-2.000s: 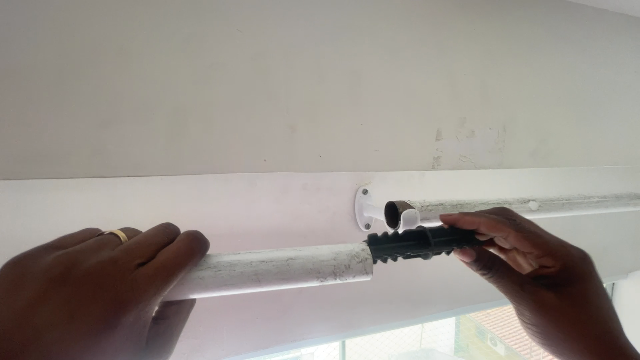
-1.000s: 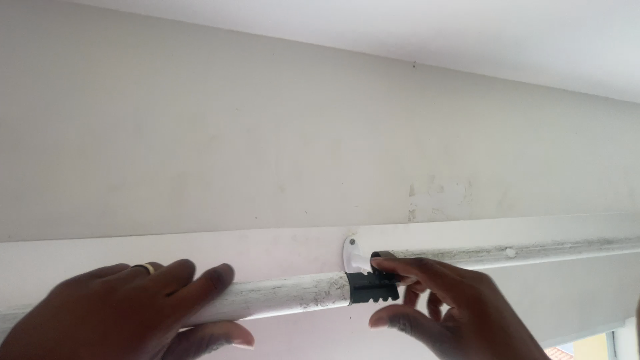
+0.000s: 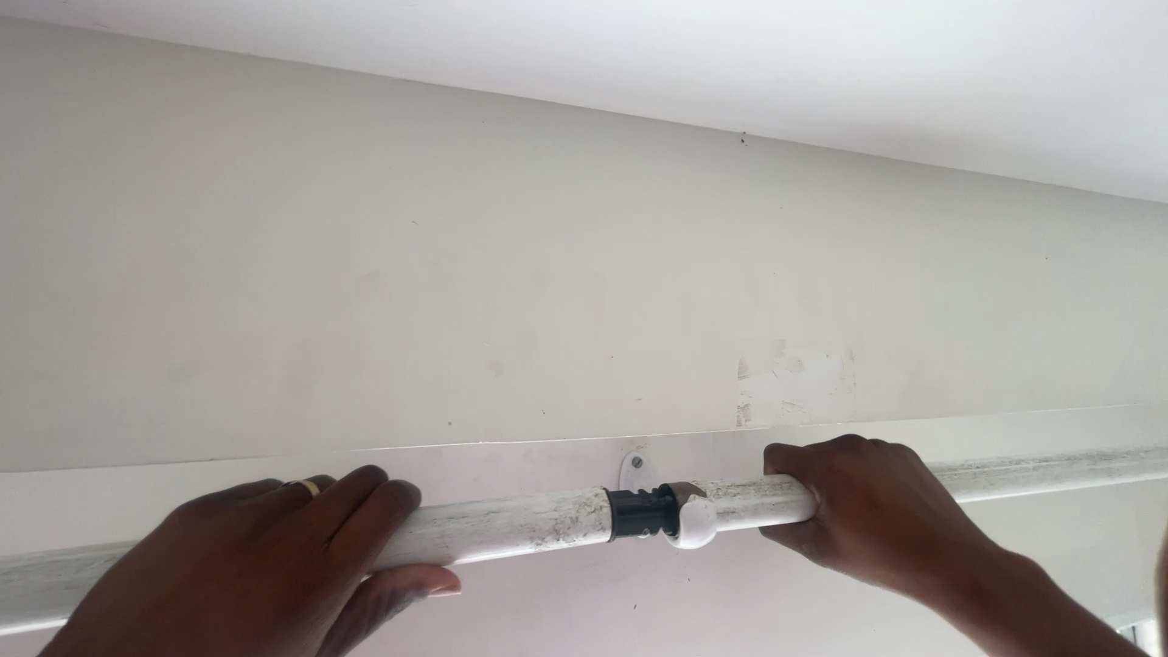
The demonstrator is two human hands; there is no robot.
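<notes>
My left hand, with a ring on one finger, grips the left white curtain rod, whose paint is scuffed. A black ribbed plastic connector sticks out of that rod's right end, and its other end sits at the mouth of the right white rod. My right hand is closed around the right rod, a little to the right of the joint. The white wall bracket cups the right rod's end from below; its screwed plate shows behind the connector.
Behind the rods runs a pale wall with a rough patch above the right rod. The white ceiling slopes across the top. A bit of window shows at the lower right corner.
My right hand has left the black connector and now grips the right rod. The connector, earlier apart from the right rod, now meets its end. The view has tilted upward.
</notes>
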